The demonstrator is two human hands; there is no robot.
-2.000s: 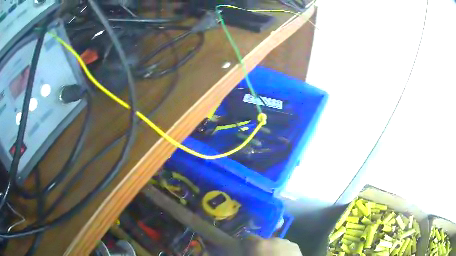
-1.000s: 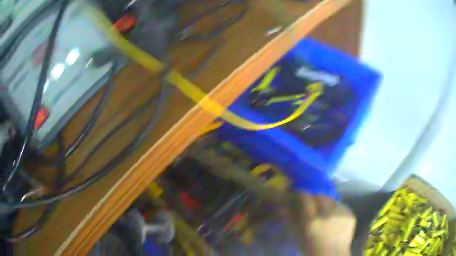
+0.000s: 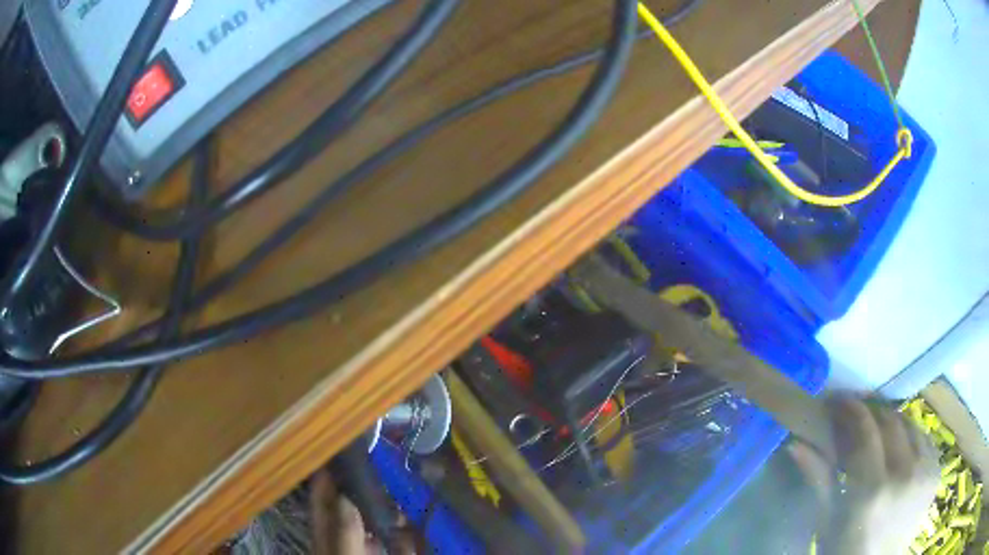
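A blue tool bin (image 3: 797, 352) under the shelf board holds mixed tools, a metal spool (image 3: 425, 417), red-handled pieces, thin wires and a yellow tape measure (image 3: 694, 306). A long wooden handle (image 3: 699, 347) lies slanted across it. My right hand (image 3: 868, 461), blurred at the lower right, is closed around the handle's near end. My left hand (image 3: 342, 523) is at the bottom edge, partly hidden by the board and cut off, beside a dark object; its grip is unclear.
The wooden shelf edge (image 3: 466, 298) crosses diagonally above the bin. A grey soldering station (image 3: 206, 65) and thick black cables (image 3: 423, 255) lie on it. A yellow cable (image 3: 710, 98) hangs over a second blue bin (image 3: 900, 206). Yellow tubes (image 3: 954, 499) are at the right.
The view has shifted left and closer to the shelf and bin. My left hand now shows at the bottom. My right hand shows more fully, at the handle's end.
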